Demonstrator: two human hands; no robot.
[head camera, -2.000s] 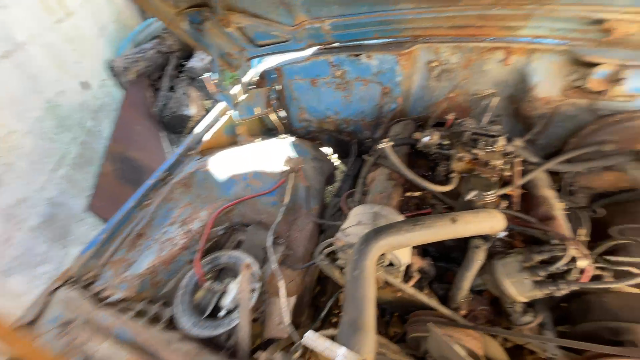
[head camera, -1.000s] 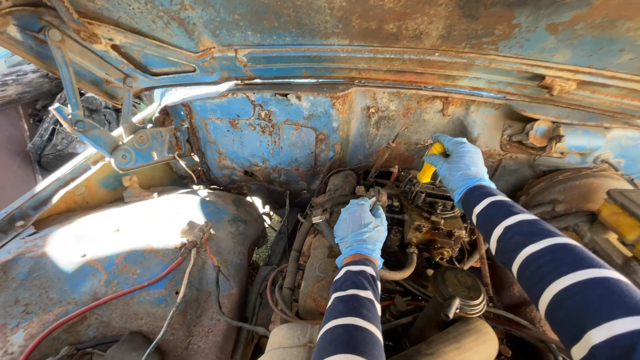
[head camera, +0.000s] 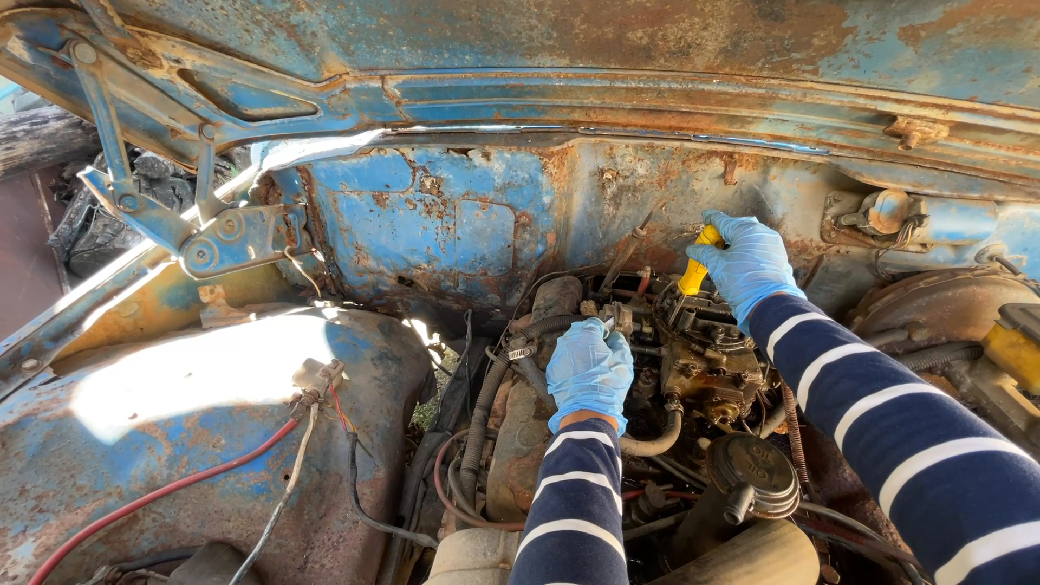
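My right hand (head camera: 749, 258), in a light blue glove, grips the yellow handle of a screwdriver (head camera: 700, 262). Its thin shaft points down to the left side of the greasy carburetor (head camera: 715, 357). Left of the carburetor, my left hand (head camera: 591, 370), gloved too, is closed around a small metal object (head camera: 608, 325), perhaps a tool end, beside a metal fitting (head camera: 621, 318). The fingers hide most of it. A corrugated hose (head camera: 490, 398) with a metal clamp (head camera: 520, 353) runs left of this hand.
The rusty blue hood (head camera: 650, 49) is raised overhead on its hinge (head camera: 203, 236). Behind the engine stands the firewall (head camera: 487, 211). A round oil filler cap (head camera: 756, 474) lies in front of the carburetor. Loose red cable (head camera: 175, 487) crosses the left inner fender (head camera: 236, 382).
Two seconds ago neither hand was in view; one second ago both were at the engine, the right hand on the yellow handle. The view has swung toward the firewall since the first frame.
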